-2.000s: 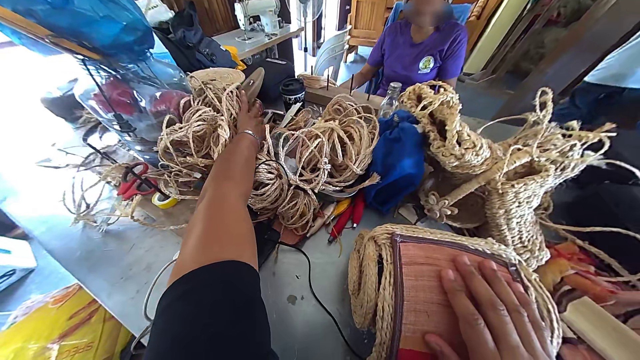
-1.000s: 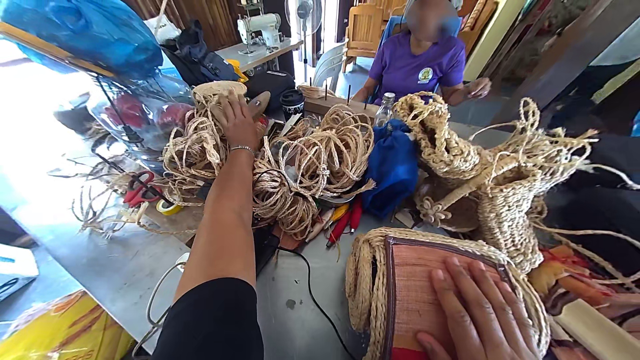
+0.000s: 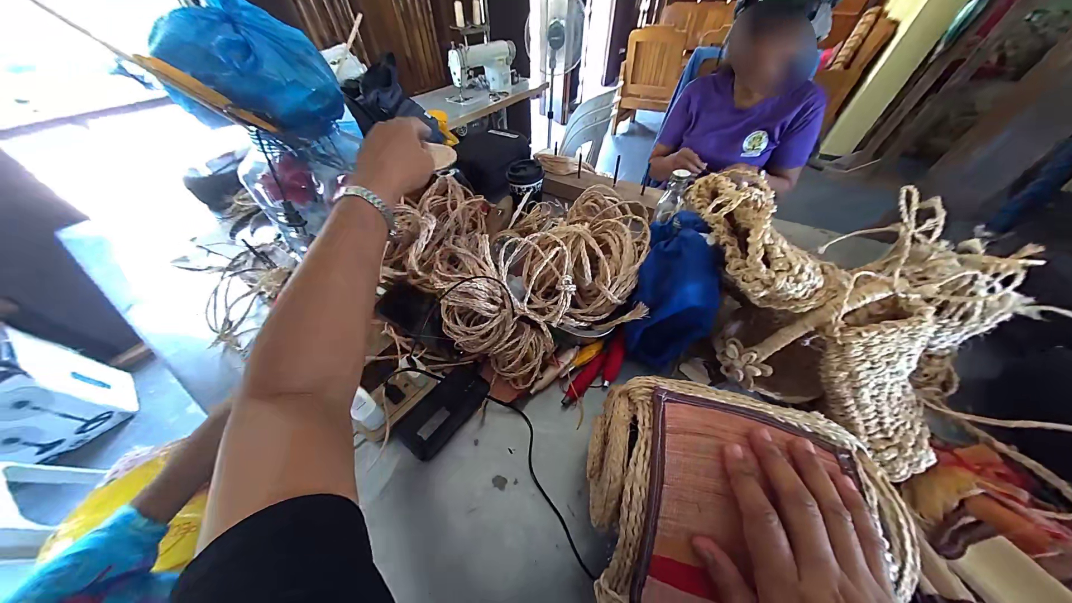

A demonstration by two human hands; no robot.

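My left hand (image 3: pixel 395 157) is stretched out over the back left of the table, above bundles of rope. Its fingers curl at a flat tan oval piece (image 3: pixel 440 157); whether they grip it is hidden. Below and right of it lie coils of braided natural-fibre rope (image 3: pixel 578 264). My right hand (image 3: pixel 800 515) rests flat, fingers a little spread, on a reddish woven panel (image 3: pixel 691 469) with dark edging. That panel lies on a bag or mat of braided fibre (image 3: pixel 618 452) at the table's front right.
Woven fibre pieces (image 3: pixel 879 377) and a blue cloth bundle (image 3: pixel 677 289) stand behind the panel. A black adapter (image 3: pixel 442 414) with a cord, red-handled tools (image 3: pixel 590 374) and a lidded cup (image 3: pixel 525 182) are on the table. A person (image 3: pixel 741 117) sits opposite; another person's arm (image 3: pixel 180 469) shows lower left.
My left hand has moved off the rope bundle, further back and left. My right hand stays on the panel. Another person's arm has come into view at the lower left.
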